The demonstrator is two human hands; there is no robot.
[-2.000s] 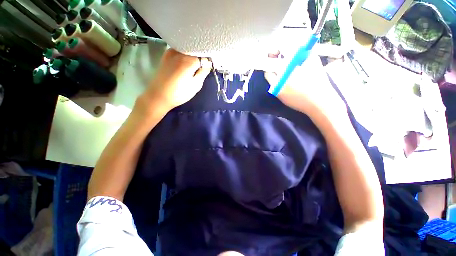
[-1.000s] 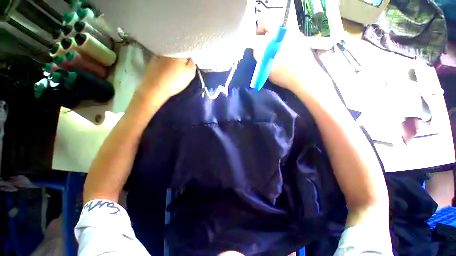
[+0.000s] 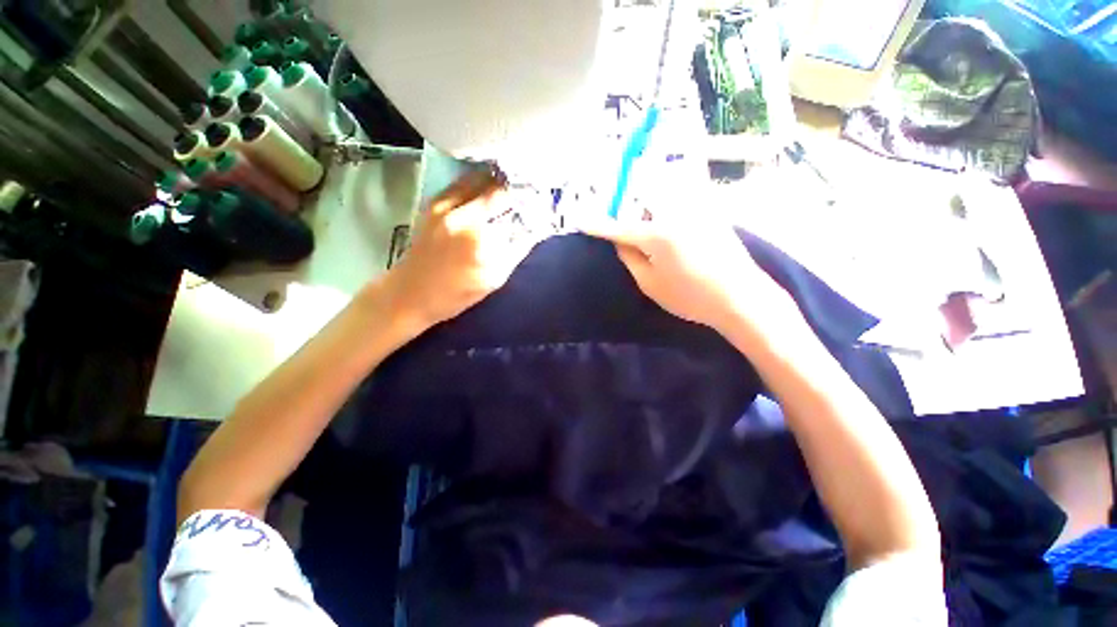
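Observation:
The dark navy garment (image 3: 551, 300) hangs from the machine bed over my lap, its shinier lining (image 3: 588, 416) below a crosswise seam. Its upper edge lies just in front of the needle area (image 3: 557, 208), which is washed out by glare. My left hand (image 3: 453, 251) is at the garment's upper left edge with fingers bent; its hold on the cloth is partly hidden. My right hand (image 3: 661, 257) pinches the upper edge right of the needle area. The blue attachment (image 3: 633, 159) hangs just above my right hand. The white machine head (image 3: 490, 74) is overhead.
Thread cones (image 3: 276, 141) stand at the left. The pale table (image 3: 208, 355) reaches to both sides. A crumpled patterned cloth (image 3: 962, 104) and a white device with a screen (image 3: 851, 43) are at the back right. A blue crate (image 3: 1084, 557) shows at lower right.
The garment's edge has come back toward me from under the machine head, and both hands have drawn back with it. The view has shifted, showing more thread cones. The lining's folds have changed.

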